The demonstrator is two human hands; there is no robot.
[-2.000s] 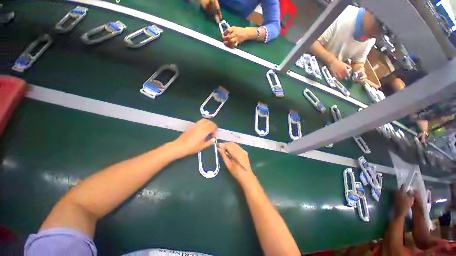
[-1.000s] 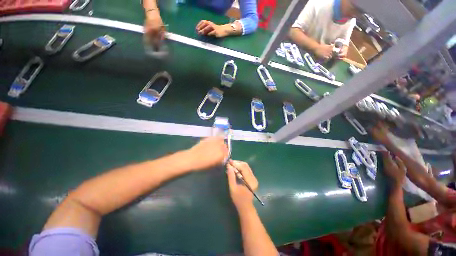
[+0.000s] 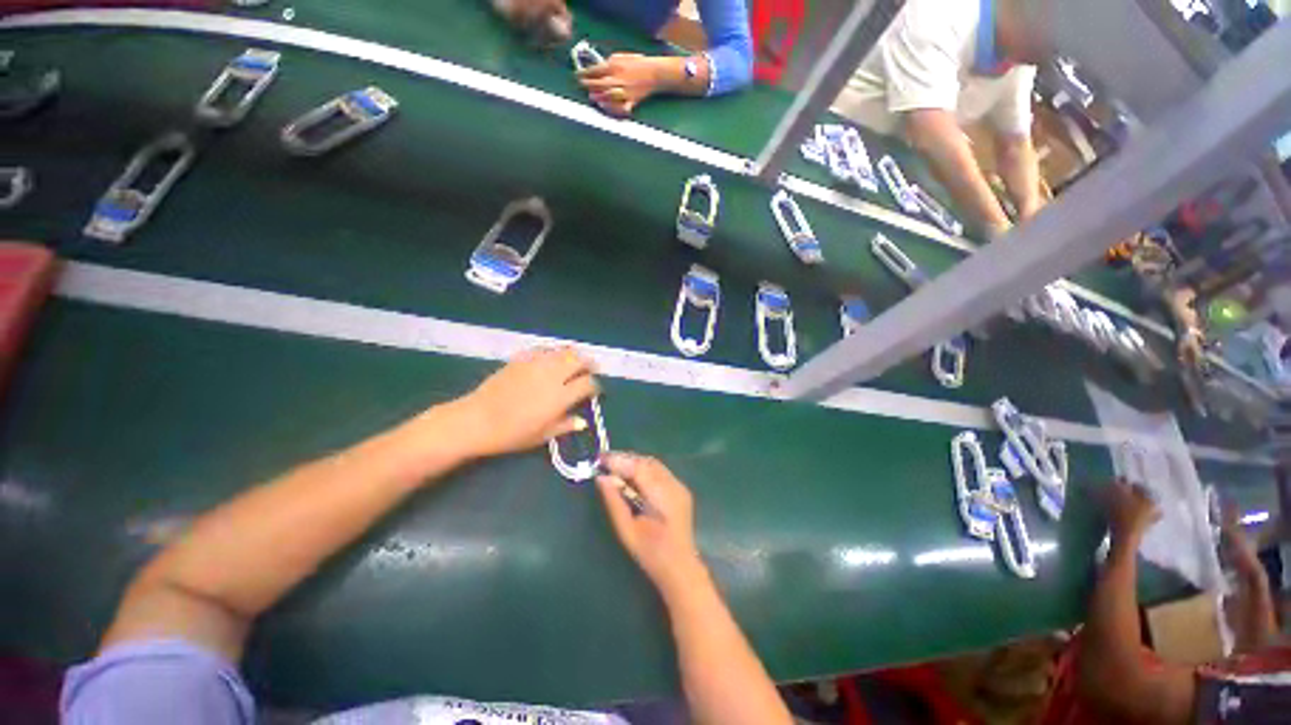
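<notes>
A silver-white oval loop part is on the green bench in front of me. My left hand holds its far end and covers it, so no blue patch shows there. My right hand is at the near end and holds a dark thin hand tool. The fingers hide most of the tool, and its tip is at the loop's rounded near end.
A pale metal rail separates the bench from the conveyor belt with scattered loops. A loop pile lies at right, near a clear plastic sheet. A grey post slants overhead. A red tray is at far left.
The loop, lifted near the rail a second ago, is lower, with its near end showing. My left hand has moved left to its far end. My right hand has moved slightly left. Belt loops appear shifted right.
</notes>
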